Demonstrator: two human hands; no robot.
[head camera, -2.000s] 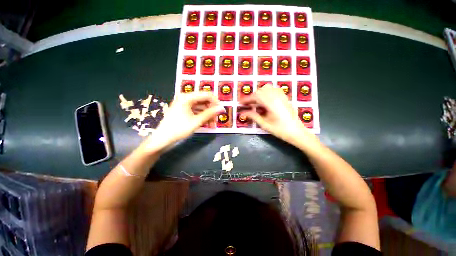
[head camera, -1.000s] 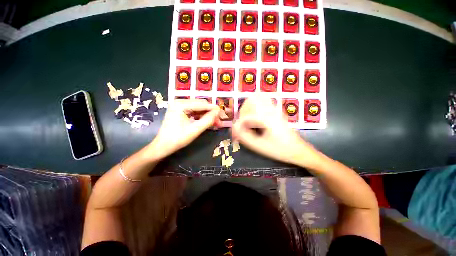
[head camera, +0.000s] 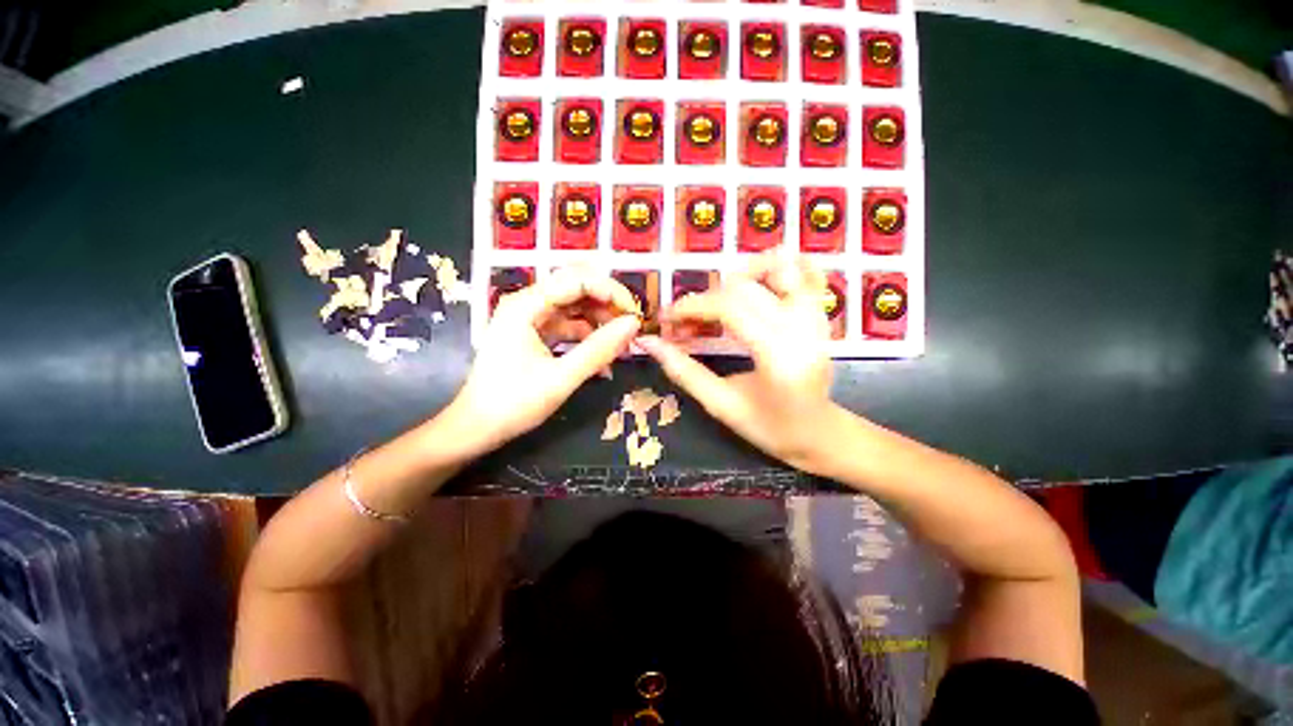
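A white foam tray (head camera: 910, 185) holds rows of small red units (head camera: 702, 213), each with a black ring and gold centre. My left hand (head camera: 546, 341) is over the tray's front row, thumb and fingers pinched on a small piece, apparently a red unit, mostly hidden by the fingers. My right hand (head camera: 759, 348) comes from the right, its thumb and fingertips meeting the left fingertips at that piece; whether it grips anything is hidden. The hands cover several front-row pockets. A few cream scraps (head camera: 642, 426) lie just in front of the tray.
A loose pile of cream and dark scraps (head camera: 372, 294) lies left of the tray. A smartphone (head camera: 227, 355) lies further left. One white scrap (head camera: 292, 85) is at the back left. Clear plastic trays (head camera: 114, 610) stand lower left. A person's teal sleeve (head camera: 1241, 560) shows lower right.
The view has shifted, so the tray sits higher in the picture than at first. My hands, apart at first, now meet at the fingertips; my right hand has come in towards my left.
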